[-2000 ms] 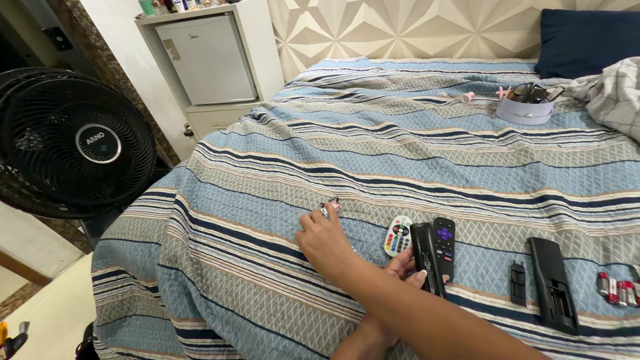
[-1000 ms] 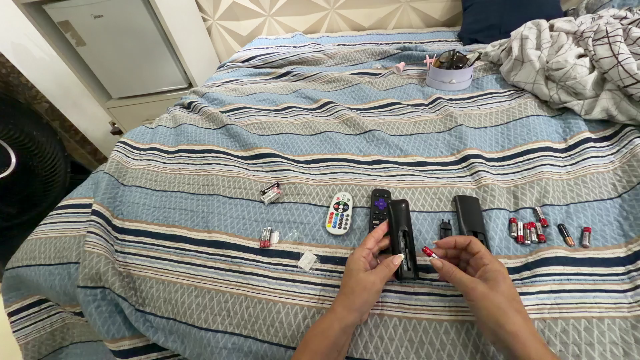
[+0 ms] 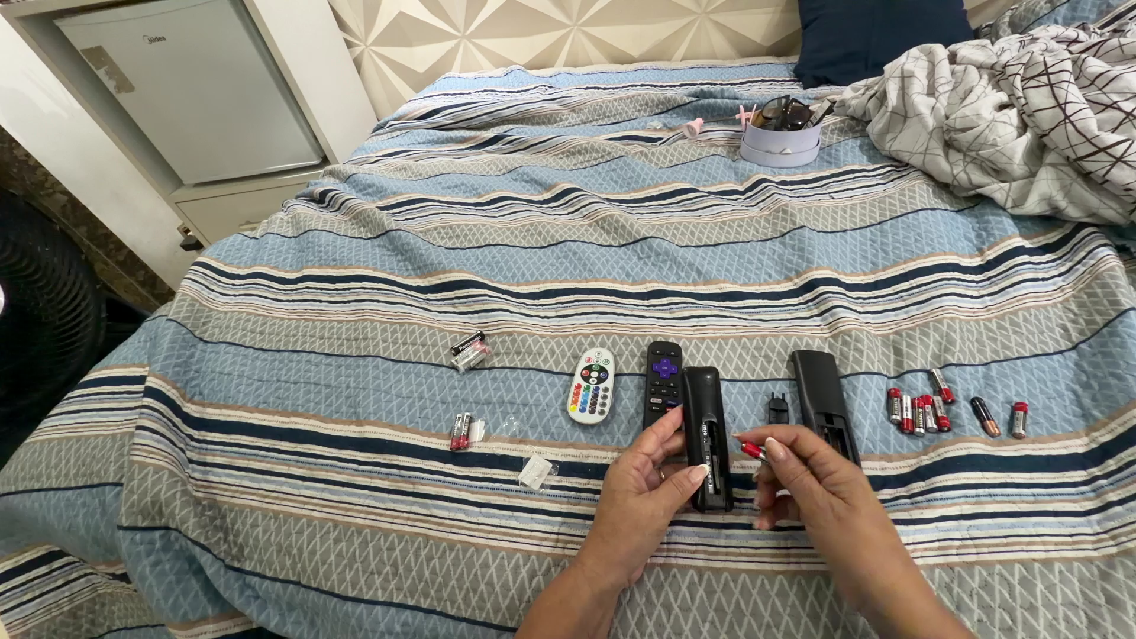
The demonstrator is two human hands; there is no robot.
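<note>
My left hand [image 3: 641, 497] holds a black remote control [image 3: 705, 390] upright, its open battery compartment facing me. Just right of it, my right hand [image 3: 812, 484] pinches a red-ended battery [image 3: 753, 451] between thumb and fingers. Behind the held remote lies a black remote with a purple direction pad [image 3: 664, 368], and left of that a white remote with coloured buttons [image 3: 591, 387]. A second black remote with its battery compartment open [image 3: 818, 390] lies beyond my right hand, beside a small black battery cover [image 3: 778, 409]. Several red and silver batteries [image 3: 919, 414] lie farther right.
At left on the striped bedspread [image 3: 532, 311] are two pairs of batteries [image 3: 469, 351] and clear plastic wrapping [image 3: 536, 472]. Farther back stand a round lilac box [image 3: 781, 146] holding sunglasses, a crumpled blanket [image 3: 1012, 124] and a dark pillow [image 3: 874, 40]. A black fan [image 3: 44, 328] stands beside the bed.
Two seconds ago my right hand was over at the left of the remotes; it is now right of the held remote with a battery in its fingers. The view has shifted.
</note>
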